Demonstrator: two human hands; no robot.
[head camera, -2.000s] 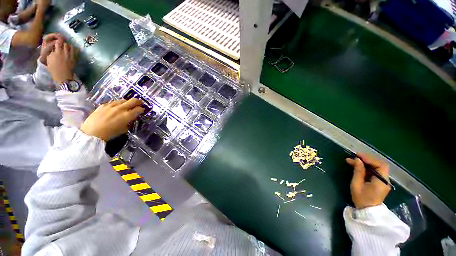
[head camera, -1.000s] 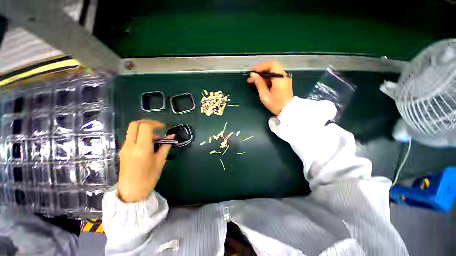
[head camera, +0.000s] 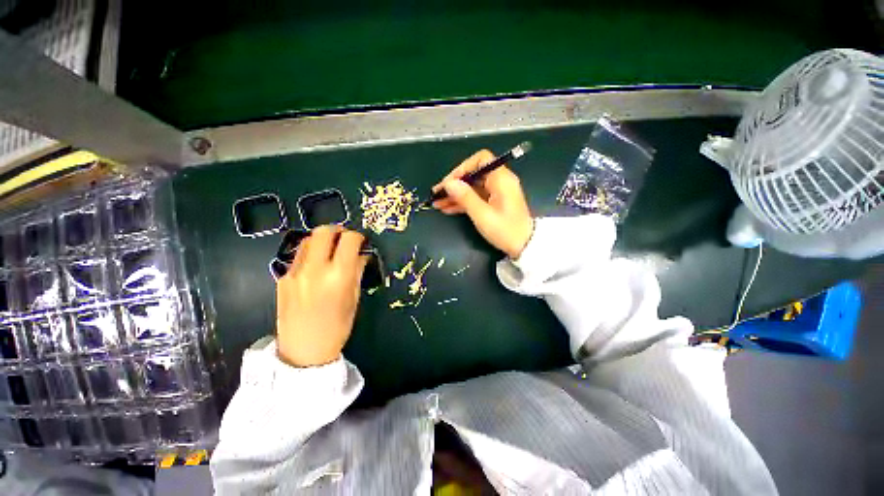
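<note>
Two dark watch case frames lie side by side on the green bench, the left one (head camera: 260, 214) and the right one (head camera: 324, 210). My left hand (head camera: 323, 291) is just below them, its fingers on one or more dark frames (head camera: 287, 254), partly hidden under the hand. My right hand (head camera: 492, 205) holds a slim dark pen-like tool (head camera: 496, 163), its tip near the right side of the dense pile of small cream parts (head camera: 386, 206). Loose cream pieces and thin strips (head camera: 417, 281) lie below the pile, right of my left hand.
A clear blister tray (head camera: 102, 320) with square pockets is at the left. A metal rail (head camera: 388, 134) runs along the far side. A zip-lock bag of small parts (head camera: 607, 171), a white fan (head camera: 819, 160) and a blue plastic stool or bin (head camera: 806, 320) are at the right.
The view has swung from the tray to the bench. My left hand moved from the tray to the bench beside the frames. My right hand brought the tool from the rail toward the pile.
</note>
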